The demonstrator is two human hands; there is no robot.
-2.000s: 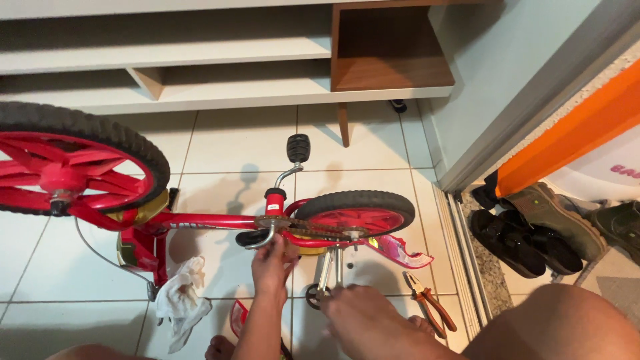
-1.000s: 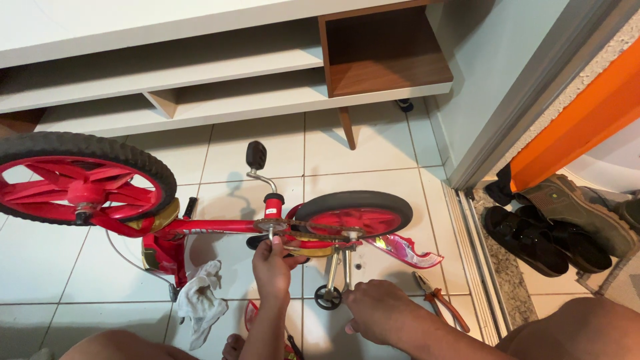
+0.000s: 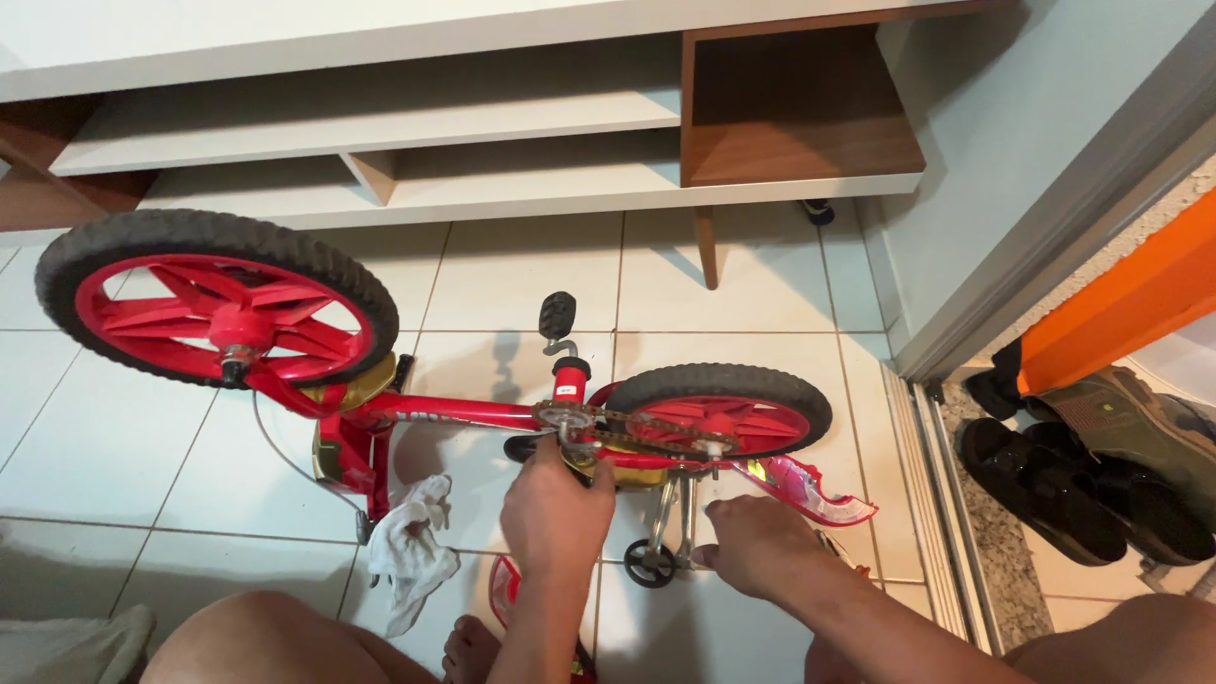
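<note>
A small red children's bicycle [image 3: 456,410] lies tipped over on the tiled floor. My left hand [image 3: 559,503] has its fingers around the crank arm [image 3: 575,446] by the chainring; what the fingertips grip is partly hidden. My right hand [image 3: 760,546] hovers below the rear wheel [image 3: 722,418], fingers curled, near the metal struts [image 3: 673,518] with a small black wheel [image 3: 650,562]. The rusty chain [image 3: 655,429] runs from the chainring to the rear hub. A black pedal [image 3: 558,315] points up. The front wheel [image 3: 237,323] is at left.
A white cloth [image 3: 413,551] lies below the frame. A red and pink plastic guard [image 3: 807,489] is beside the rear wheel. Ahead stands a low white cabinet [image 3: 532,199] with a wooden leg [image 3: 705,249]. Black sandals [image 3: 1040,489] and a boot [image 3: 1121,437] lie past the door track [image 3: 955,522] at right.
The pliers seen right of my right hand in the earlier frames are now mostly hidden behind it. My left hand stays at the crank. The view has come closer to the bicycle.
</note>
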